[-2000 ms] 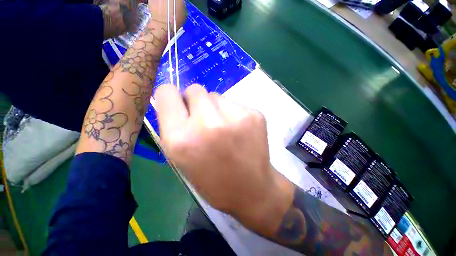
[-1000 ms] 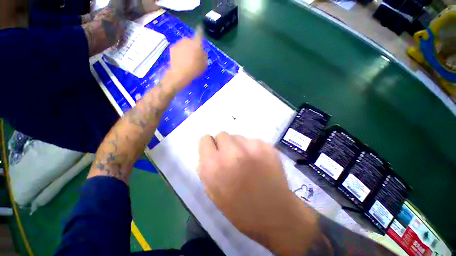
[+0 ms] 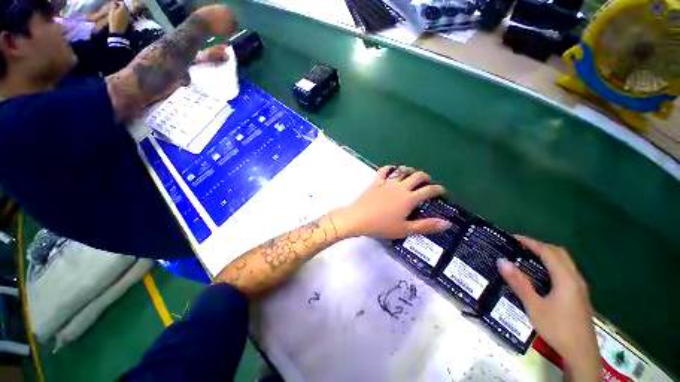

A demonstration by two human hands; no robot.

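Note:
A row of black product boxes [image 3: 467, 257] with white labels stands at the conveyor-side edge of the white packing table [image 3: 298, 183]. Three labels show. My left hand [image 3: 394, 203] holds the row's far left end, fingers over the back and thumb across a box front. My right hand [image 3: 555, 298] grips the right end, thumb on the front of the last box. The hands hide parts of both end boxes.
The green conveyor belt [image 3: 447, 142] runs behind the table and carries a loose black box [image 3: 316, 86]. A neighbouring worker is at left, beside a blue printed sheet [image 3: 242, 149] and white label sheets [image 3: 190, 118]. A yellow fan [image 3: 634, 56] is opposite.
Both hands have moved onto the ends of the box row. The boxes now stand closer together, without the earlier gap at the left. The neighbour's arm has moved, and more belt is in view.

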